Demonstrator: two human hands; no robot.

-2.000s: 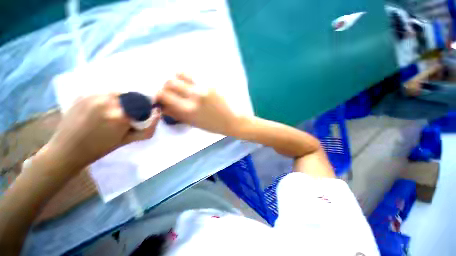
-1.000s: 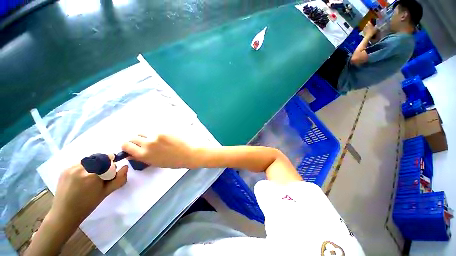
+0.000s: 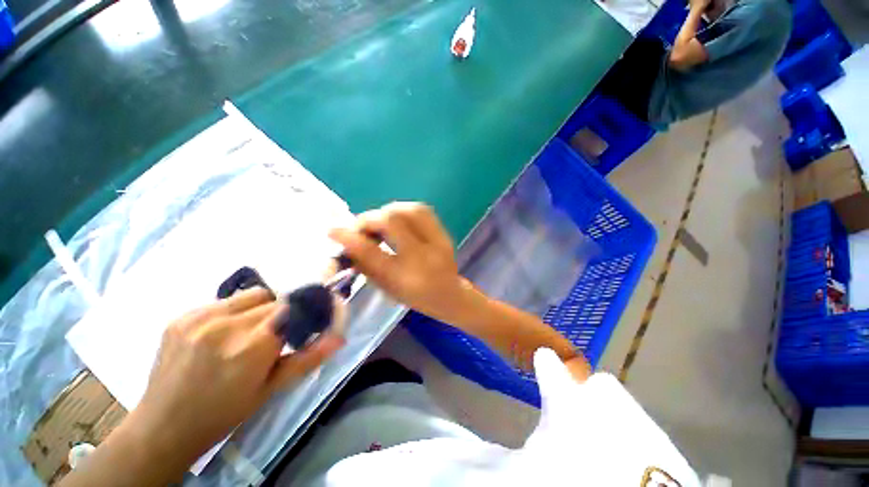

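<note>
My left hand (image 3: pixel 214 366) holds the handheld product (image 3: pixel 310 317) by its body, with its thick black end up and its narrow part pointing right. My right hand (image 3: pixel 405 257) is at the product's narrow tip, fingers pinched around something dark there; the fingers hide most of it. The black holding block (image 3: pixel 240 282) sits on the white work board (image 3: pixel 205 224), just behind my left hand and touched by neither product nor right hand.
Cardboard pad (image 3: pixel 71 423) with a small white disc (image 3: pixel 82 454) lies left. A small white bottle (image 3: pixel 463 36) is on the green bench (image 3: pixel 381 114). A blue crate (image 3: pixel 624 285) with clear film is below the bench. Another person (image 3: pixel 719 62) sits beyond.
The product and both hands have moved right, off the holding block, towards the board's near right edge. The block is now uncovered. The camera view has also shifted.
</note>
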